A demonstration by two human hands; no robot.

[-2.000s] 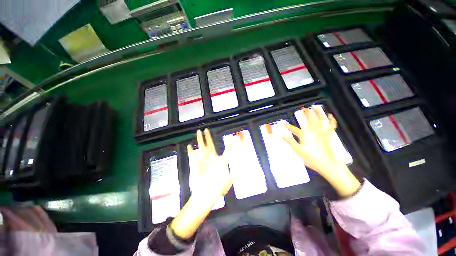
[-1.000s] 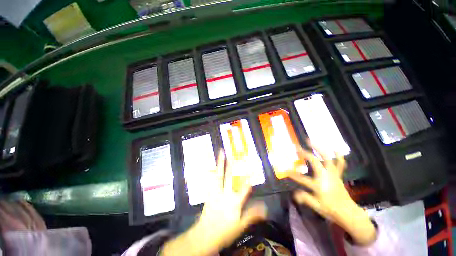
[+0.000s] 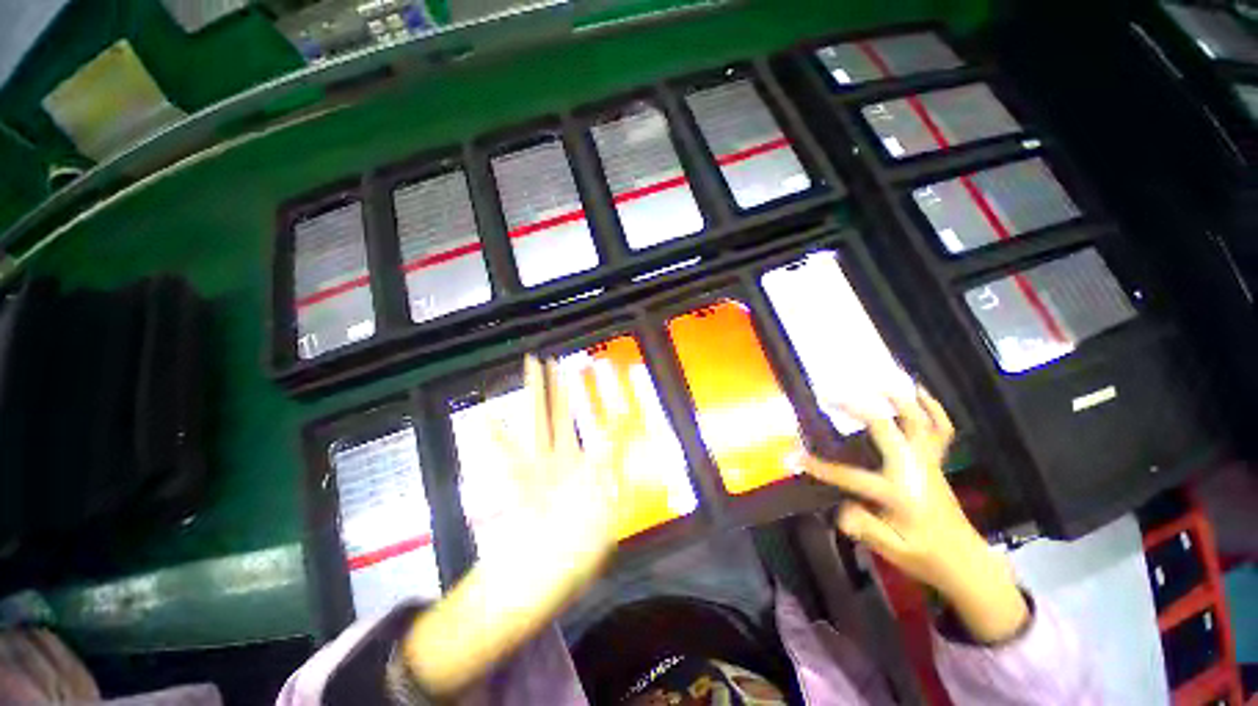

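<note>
The near black tray holds five lit phones. The leftmost phone shows text lines and a red band. My left hand is spread over the second and third phones, blurred and overexposed; the third shows orange. The fourth phone is plain orange. The rightmost phone is white. My right hand has its fingers apart, fingertips at the lower ends of the fourth and rightmost phones. Neither hand grips anything. Whether the fingertips touch the screens is hard to tell.
A far tray holds five phones with red-banded screens. A right tray holds four similar phones and a bare pocket. Stacked black trays stand left. A metal rail runs behind. A red crate and white sheet lie lower right.
My hands have come down from the upper phone ends towards the lower ones. The fourth phone has turned from white to orange, and the third now shows orange. The view has shifted, moving the trays left.
</note>
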